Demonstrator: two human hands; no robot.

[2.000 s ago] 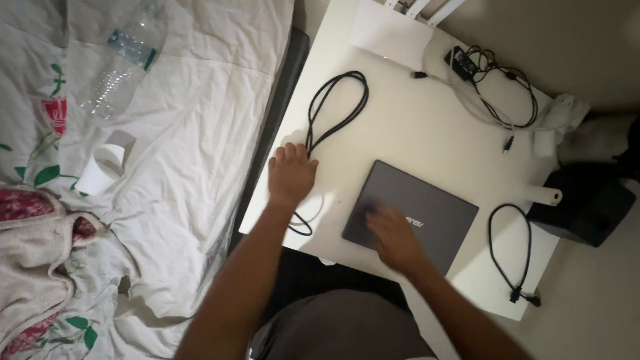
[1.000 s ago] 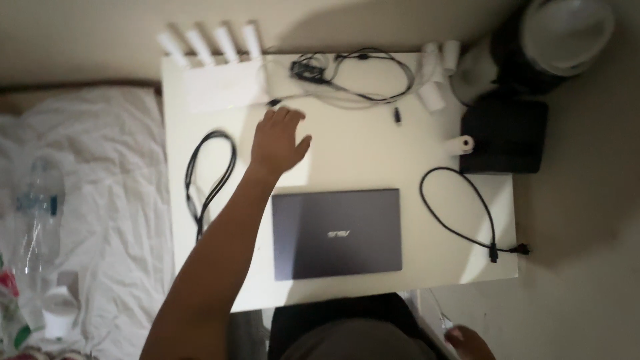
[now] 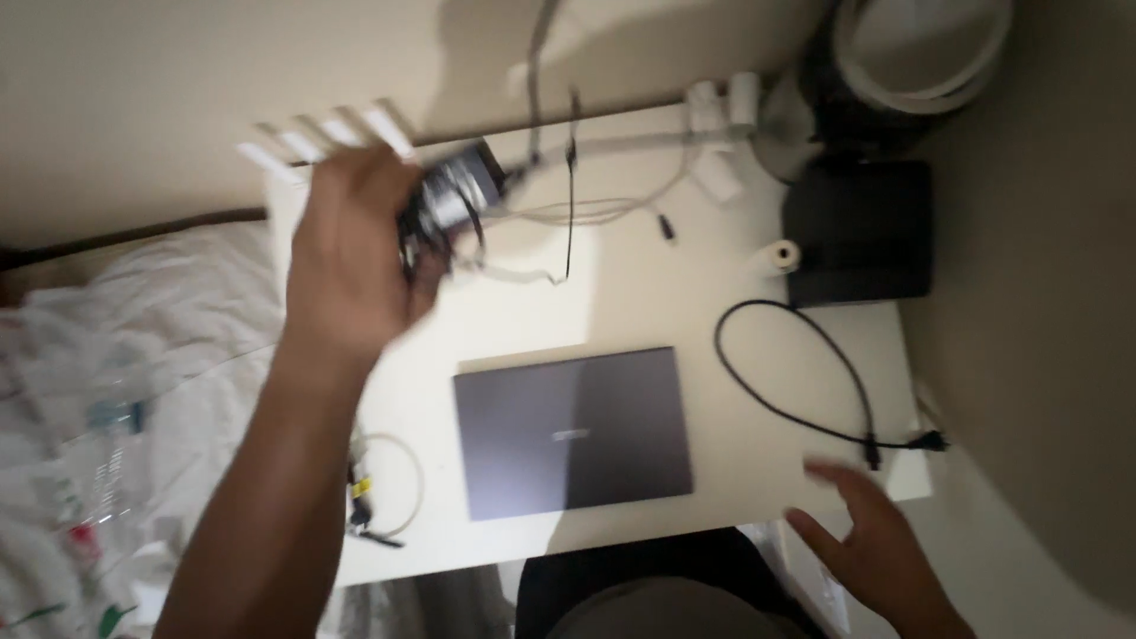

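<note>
My left hand point(image 3: 355, 240) grips a black power adapter point(image 3: 461, 186) with its cord, raised over the back left of the white table point(image 3: 532, 319). The image is blurred there, and part of the cord rises toward the wall. A closed grey ASUS laptop point(image 3: 575, 433) lies near the front edge. My right hand point(image 3: 852, 524), fingers apart and holding nothing, is by the front right edge. Just above it lies a looped black power cord point(image 3: 799, 408) with its plug. Another cable point(image 3: 359, 497) with a yellow tag lies at the front left, partly behind my left forearm.
White router antennas point(image 3: 337, 133) stand behind my left hand. A small black connector point(image 3: 666, 228), white plugs point(image 3: 714, 169), a white roll point(image 3: 781, 256) and a black box point(image 3: 861, 231) are at the back and right. A bed point(image 3: 177, 284) with a plastic bottle point(image 3: 115, 453) adjoins the left.
My left hand has taken hold of the black adapter, which lay at the back of the table, and lifted it. My right hand has come up beside the table's front right edge.
</note>
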